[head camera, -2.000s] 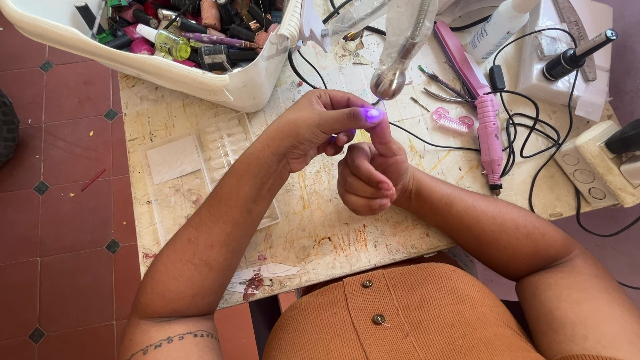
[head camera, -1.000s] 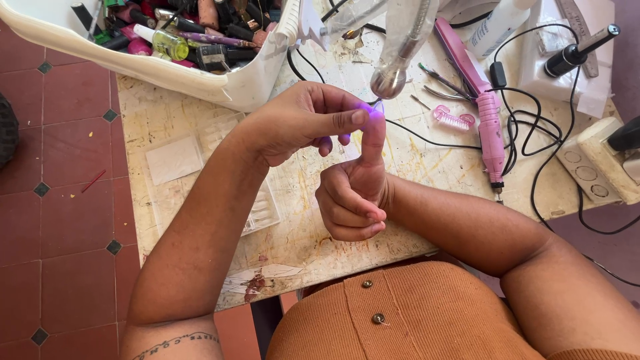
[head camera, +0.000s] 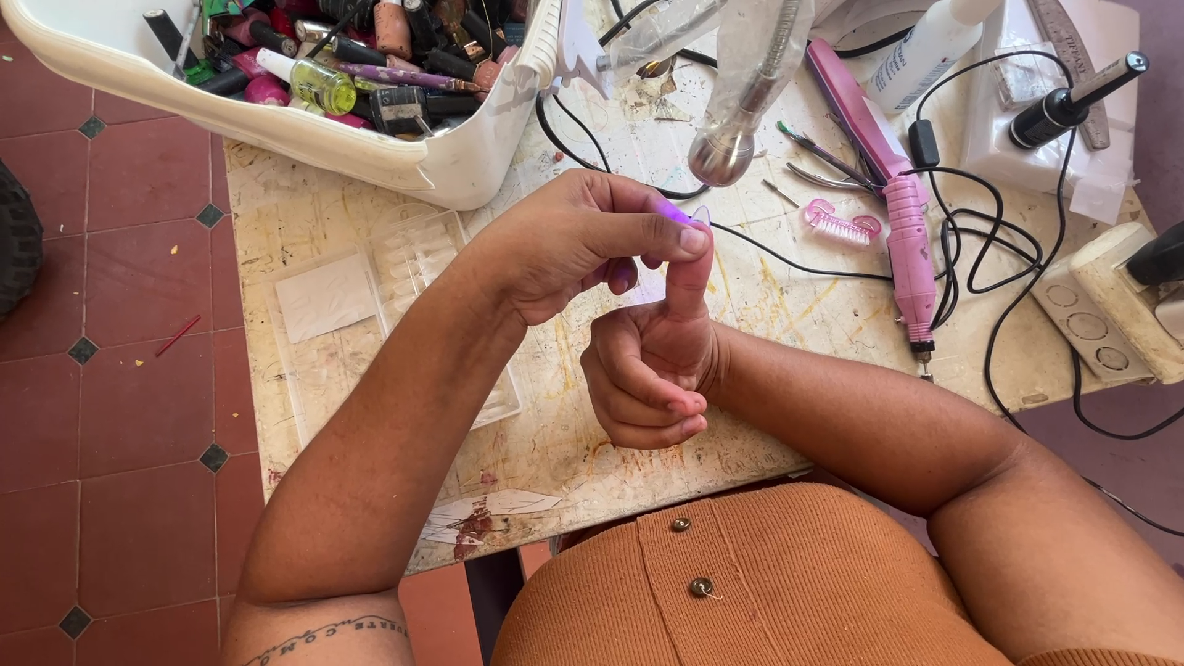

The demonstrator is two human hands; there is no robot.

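Observation:
My left hand (head camera: 578, 240) pinches a small clear nail tip (head camera: 701, 215) at the end of my right thumb, its fingers touching that thumb. Purple light falls on the left fingertips. My right hand (head camera: 647, 375) holds its thumb upright, with the other fingers curled together and nothing visible in them. Just above both hands hangs the round metal head of a gooseneck lamp (head camera: 723, 157), its neck wrapped in clear plastic. Left of the hands, partly under my left forearm, lies a clear plastic tray of nail tips (head camera: 416, 250).
A white bin (head camera: 462, 171) of nail polish bottles stands at the upper left. On the right lie a pink nail drill (head camera: 911, 250), black cables, a pink brush (head camera: 842, 222), metal nippers (head camera: 823, 176) and a power strip (head camera: 1096, 305). A black polish bottle (head camera: 1050, 118) stands at the upper right.
Both hands stay joined at the right thumb. The bright purple glow at the thumb tip has shifted onto the left fingers, and the clear tip's edge now shows. The right hand's fingers have uncurled slightly since two seconds ago.

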